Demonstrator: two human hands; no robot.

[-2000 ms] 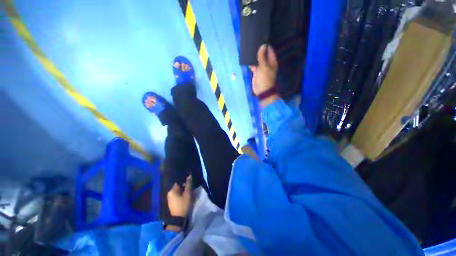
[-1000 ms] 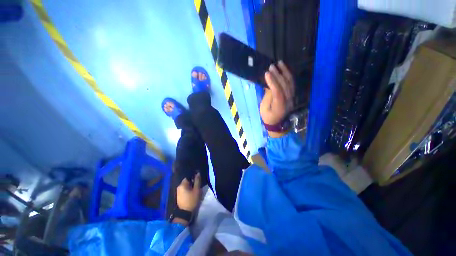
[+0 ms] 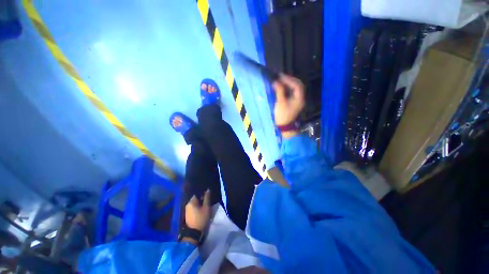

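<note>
My right hand (image 3: 289, 100), with a dark red wristband, grips the near end of a dark, flat, phone-shaped piece (image 3: 254, 65). The piece is blurred, seen nearly edge-on, and points up and left above the floor beside the rack. My left hand (image 3: 197, 213), with a black watch, is low over my dark trousers. Its thumb and finger are apart and nothing shows in it; the inside of the hand is hidden.
A blue rack upright (image 3: 339, 80) stands right of my right hand. Dark stacked trays (image 3: 292, 51), shiny wrapped dark packs (image 3: 375, 91), a brown carton (image 3: 429, 109) and a white box (image 3: 413, 9) fill the right. A blue stool (image 3: 136, 203) is lower left.
My right hand first held the dark piece up by the rack, then over the floor with its broad face showing. Now the piece is turned nearly edge-on. My left hand has hardly moved.
</note>
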